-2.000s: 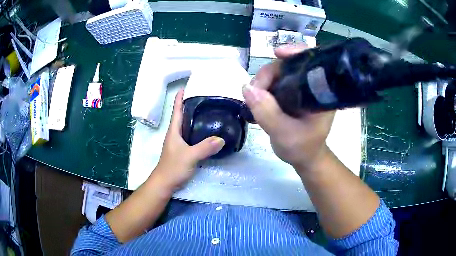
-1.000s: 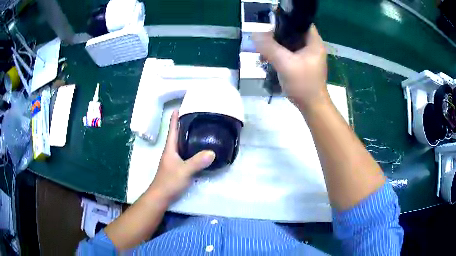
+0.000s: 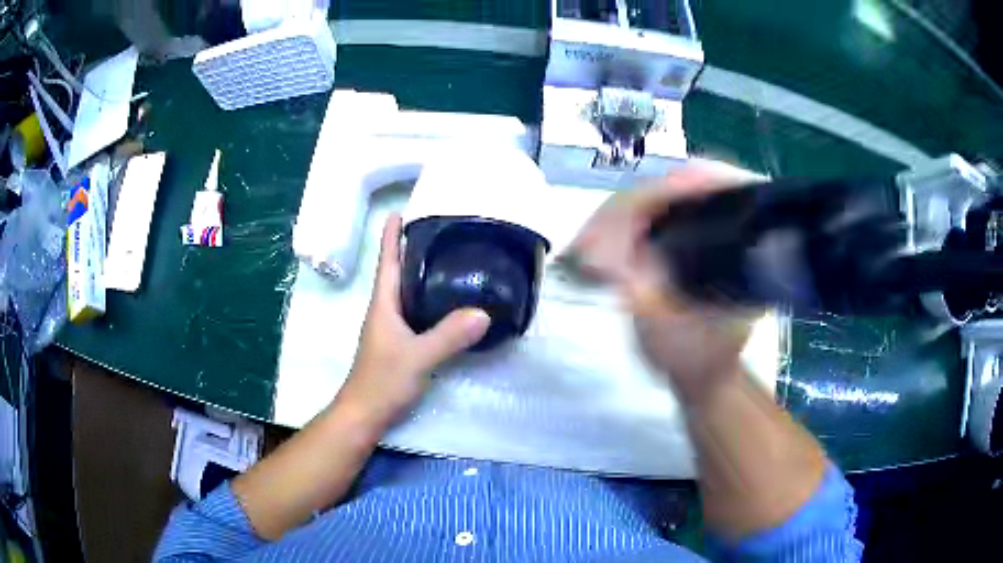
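Observation:
A dome camera lies on the white mat, its white housing and white bracket arm toward the back, its black camera head toward me. My left hand grips the black head from the left, thumb on its front face. My right hand, blurred, holds a thick black electric screwdriver lying nearly level, its front end pointing left at the right side of the camera. The bit is too blurred to tell whether it touches.
A screw feeder stands behind the mat. A small glue bottle, a white strip and a yellow box lie left. Another white unit stands back left. White mounts with black heads stand right. A brown carton is below left.
The screwdriver was level near the camera, went upright to the screw feeder, and is now level again beside the camera. My left hand has kept its grip on the black head.

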